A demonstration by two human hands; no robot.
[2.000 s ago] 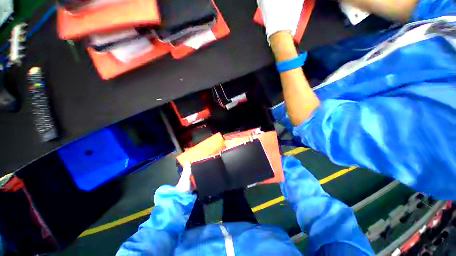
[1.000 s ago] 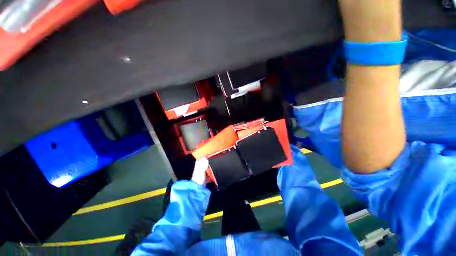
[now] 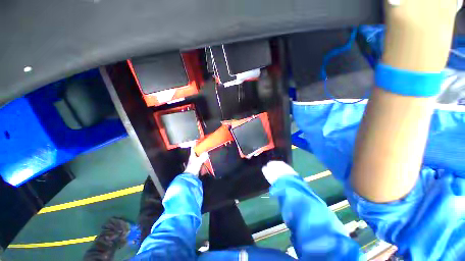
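Note:
Two flat black boxes with orange-red trays lie in the front part of a black bin: the right box [image 3: 251, 135] and the left box [image 3: 224, 160], which is partly in shadow. An orange flap [image 3: 213, 139] rises between them and the rear units. My left hand [image 3: 195, 162], in a white glove, grips the left edge of the left box's orange tray. My right hand [image 3: 278, 171], gloved and slightly blurred, is off the right box, just below and right of it; its fingers are partly hidden.
Inside the bin [image 3: 130, 127] more boxes in orange trays stand at the left and back. The black bench edge [image 3: 204, 25] hangs over it. A blue bin [image 3: 25, 137] is at left. Another person's bare forearm [image 3: 390, 137] with a blue wristband reaches across the right side.
The boxes have gone from in front of my body down into the bin. My right hand has come off the right box. The view has moved closer to the bin.

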